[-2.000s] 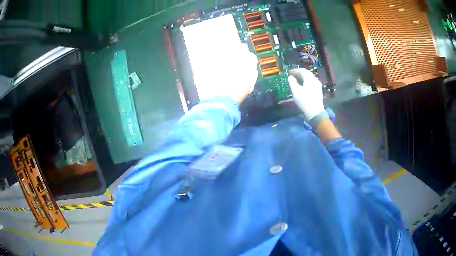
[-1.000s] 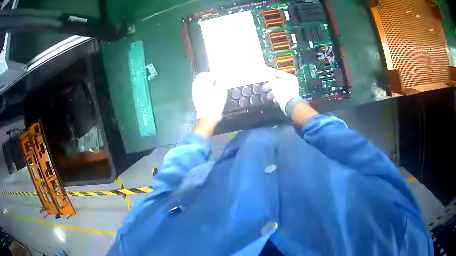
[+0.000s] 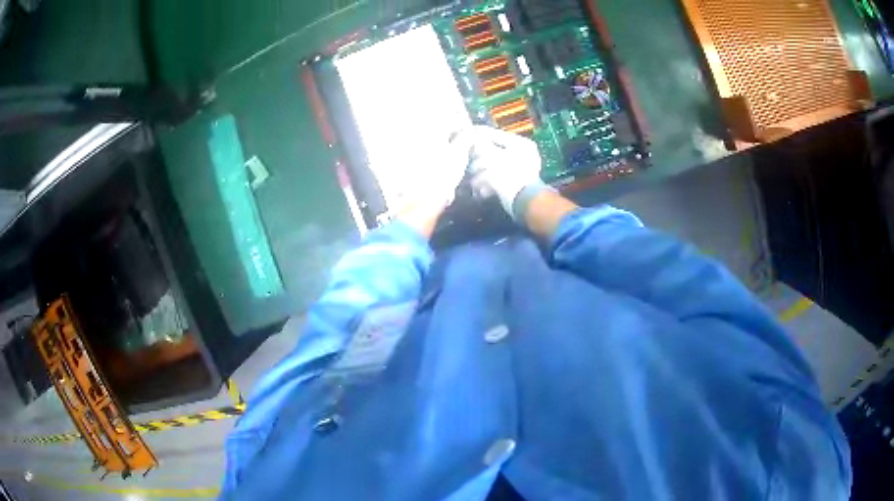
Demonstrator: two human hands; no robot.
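Observation:
A large green circuit board (image 3: 549,108) lies in a dark, red-edged carrier frame (image 3: 627,108) on the green mat. A bright white-silver block (image 3: 402,98) covers its left part, with three striped copper coils (image 3: 495,74) beside it. My left hand (image 3: 431,186), white-gloved, is over the block's lower part and blends into its glare. My right hand (image 3: 503,164), gloved, is at the block's lower right corner, its fingers bent close to the left hand. Whether either holds something small is unclear. The hands hide the board's lower middle.
A teal strip (image 3: 243,207) and a small pale piece (image 3: 257,172) lie on the mat at the left. An orange perforated tray (image 3: 774,64) lies at the right. A black bin (image 3: 186,294) and an upright orange cover plate (image 3: 86,391) stand at the lower left.
The hands were apart a second ago, either side of the round black cylinders; now they are together at the block's lower right, covering the cylinders. The whole view has shifted.

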